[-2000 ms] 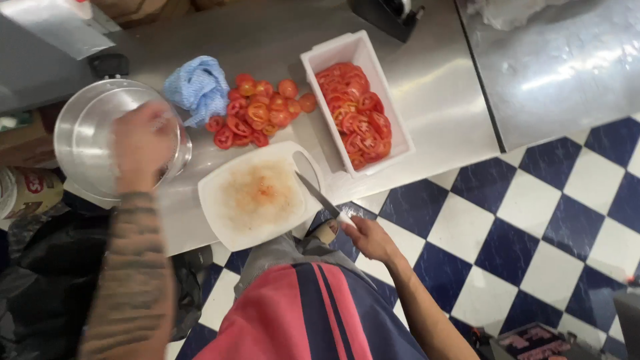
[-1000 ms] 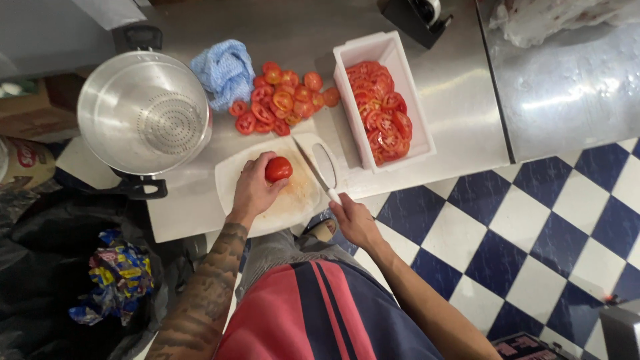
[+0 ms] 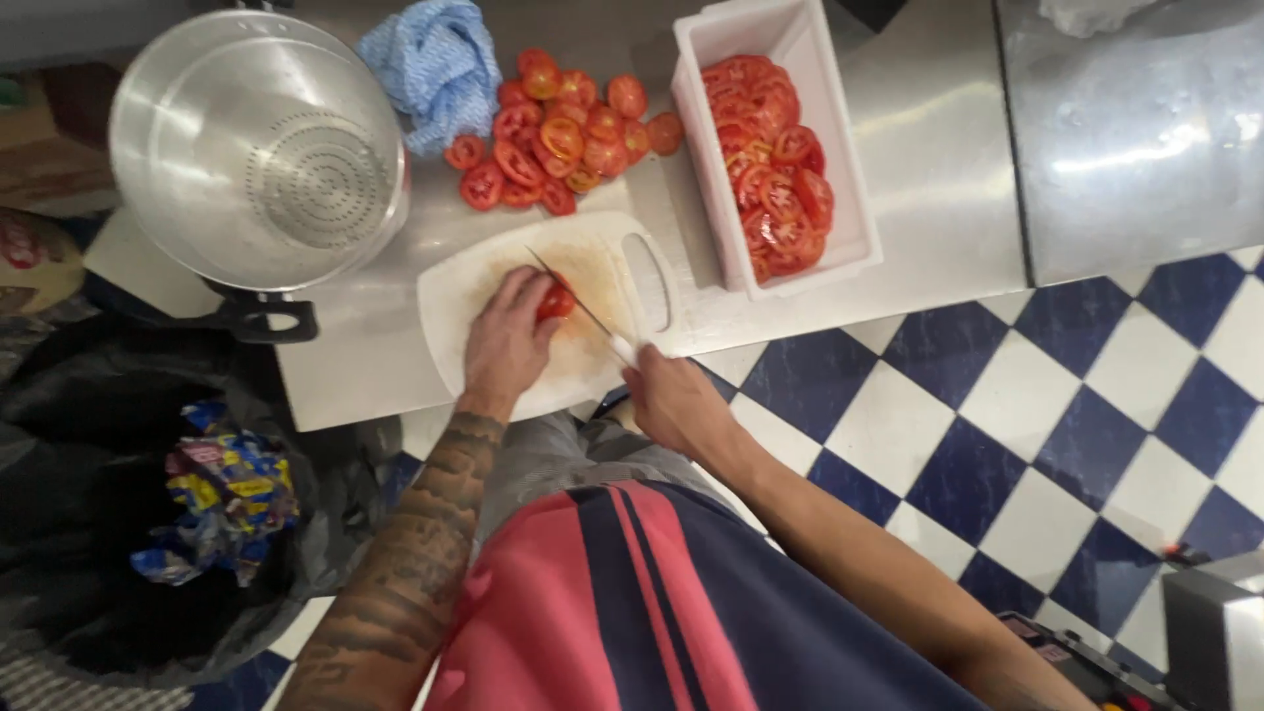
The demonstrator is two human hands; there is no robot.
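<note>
My left hand holds a red tomato down on a white plastic cutting board. My right hand grips the white handle of a kitchen knife, whose thin blade lies across the tomato's right side. How deep the blade sits cannot be told. Behind the board, a heap of tomato slices rests on the steel counter. More slices fill much of a white plastic tub to the right.
A metal pot with a perforated bottom stands at the left, its black handle near the board. A blue cloth lies beside it. Below the counter at the left is a black-lined bin holding crumpled wrappers.
Two seconds ago my left hand was blurred over the pot; a second ago it held the tomato on the board. The knife blade has since moved from beside the tomato onto it.
</note>
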